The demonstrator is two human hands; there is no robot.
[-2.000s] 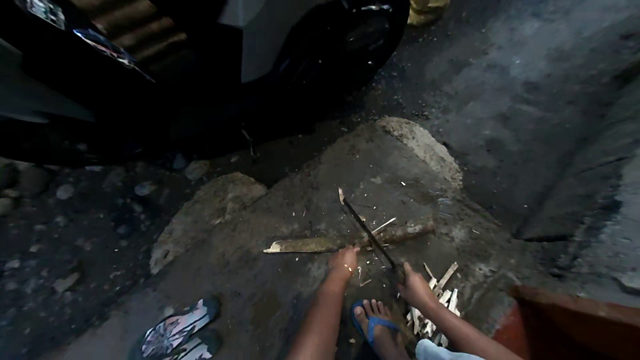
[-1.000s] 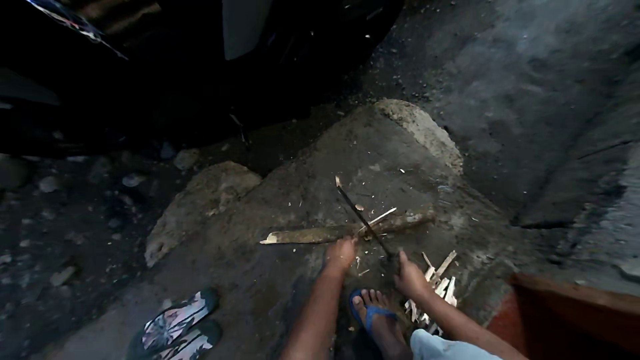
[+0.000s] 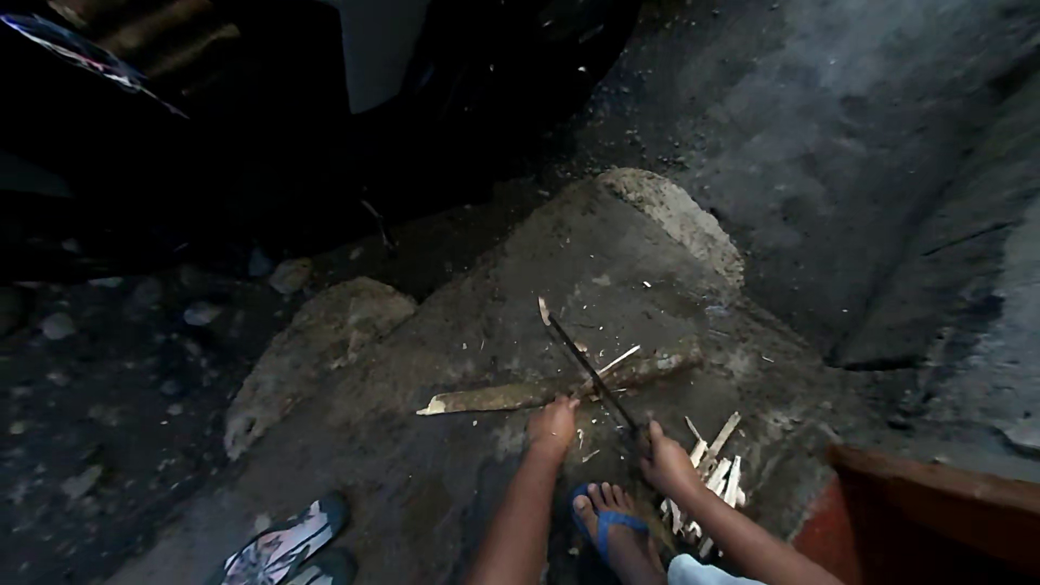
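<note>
My right hand (image 3: 662, 457) is closed around the handle of a long dark blade (image 3: 597, 378), likely a machete, which slants up and left across a wooden branch (image 3: 496, 397). The branch lies on the concrete, its left end pale and cut. Beside the blade my left hand (image 3: 554, 424) is at the branch's near side, its fingers bent; whether they grip the branch or a small piece is hidden. A thin pale splinter (image 3: 620, 359) sticks up and right from where blade and branch cross. Split wood sticks (image 3: 719, 479) lie heaped right of my right hand.
My foot in a blue flip-flop (image 3: 605, 520) is just below the hands. A pair of patterned flip-flops (image 3: 284, 544) lies at lower left. A dark vehicle (image 3: 382, 57) stands beyond the rough concrete edge (image 3: 674, 219). At lower right is a reddish-brown ledge (image 3: 934, 479); stones (image 3: 291, 276) lie left.
Both hands stay close to the branch, with the blade still across it. Only small shifts of the hands and blade show.
</note>
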